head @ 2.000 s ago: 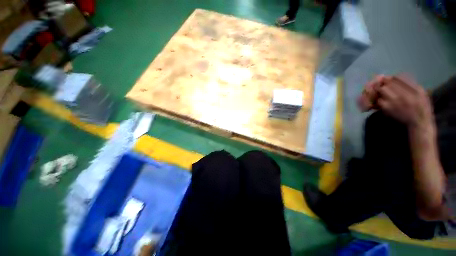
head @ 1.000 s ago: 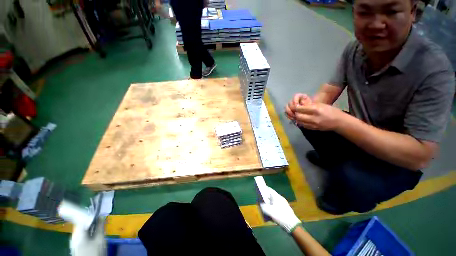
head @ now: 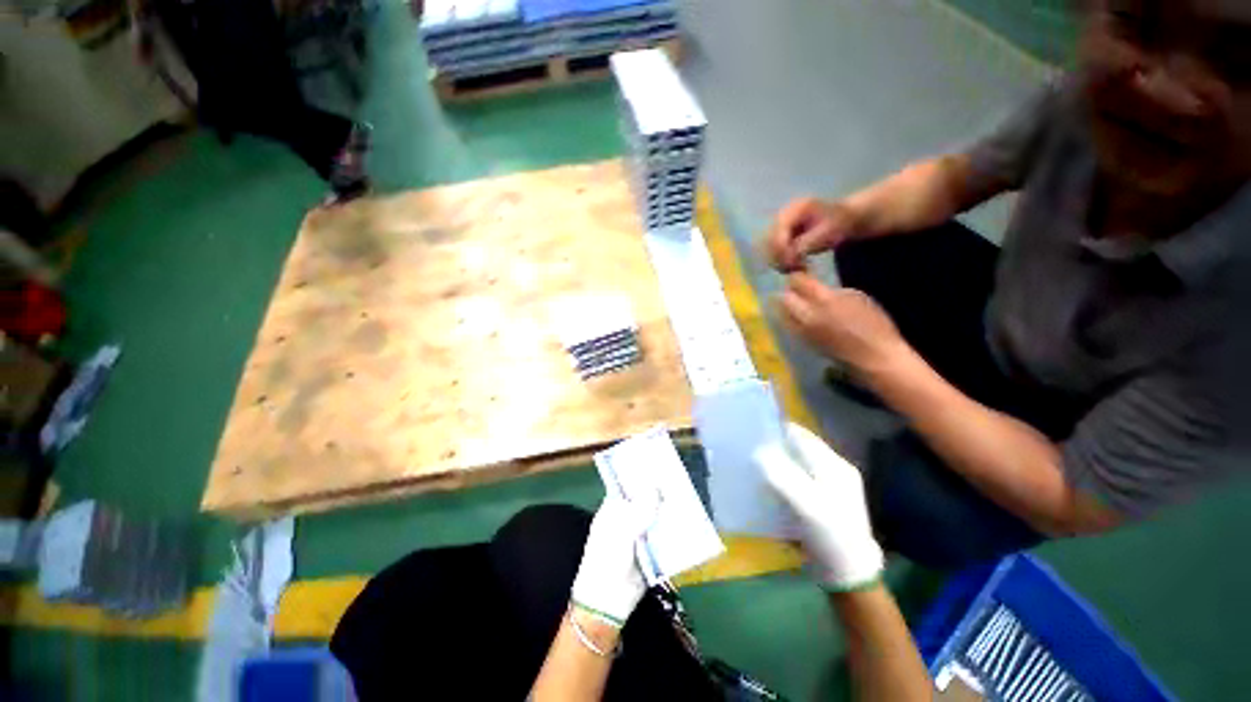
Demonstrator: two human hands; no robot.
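Note:
My gloved left hand [head: 617,555] holds a whitish metal plate [head: 675,505] above my knees, tilted. My gloved right hand [head: 827,507] holds another light-grey metal plate [head: 741,453] just to the right, in front of the pallet's near right corner. The two plates are close side by side; whether they touch is unclear. A small stack [head: 604,351] sits on the plywood-topped pallet [head: 412,329]. A tall stack of finished parts [head: 668,137] stands at the pallet's far right corner, with a pale flat strip [head: 703,309] running from it along the right edge.
A crouching person in grey [head: 1098,343] is close at right, fingers together. A blue bin with parts [head: 1056,645] stands at lower right, another blue bin [head: 295,679] at lower left. An upright block of parts [head: 117,560] and leaning parts [head: 254,590] are at left. Another person's legs show behind the pallet.
My left hand has moved from the far lower left to the centre with a plate. My right hand has moved slightly right and up. The standing person's legs now show further left.

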